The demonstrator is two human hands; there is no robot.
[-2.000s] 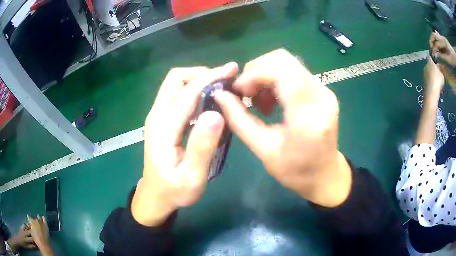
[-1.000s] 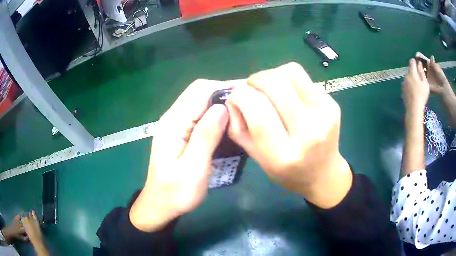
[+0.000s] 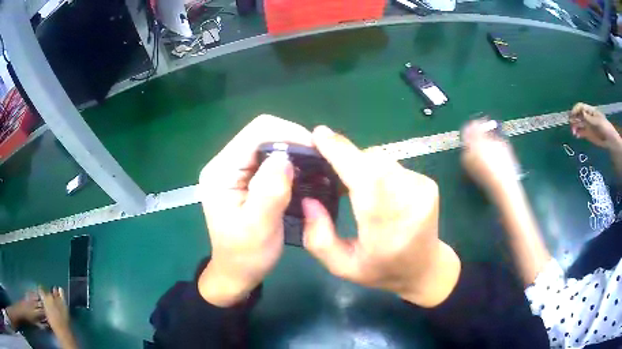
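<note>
A dark phone housing [image 3: 314,178] is held upright between my two hands above the green bench. A small pale piece [image 3: 280,146] shows at its top end, by my left thumb. My left hand [image 3: 242,204] wraps the housing's left side, thumb on its face near the top. My right hand [image 3: 385,225] holds its right side, index finger at the top corner and thumb low on the face. The fingers hide much of the housing, and its details are blurred.
A phone unit with a pale patch [image 3: 424,85] and a yellow-marked unit [image 3: 502,48] lie beyond. A neighbour's blurred hand [image 3: 485,153] reaches in from the right, near white rings [image 3: 597,198]. A grey post [image 3: 75,129] and a flat black slab [image 3: 80,271] are at left.
The housing's dark face now shows more between my hands. My right fingers have opened from the top end onto its right side. The right neighbour's arm has reached in toward the pale strip.
</note>
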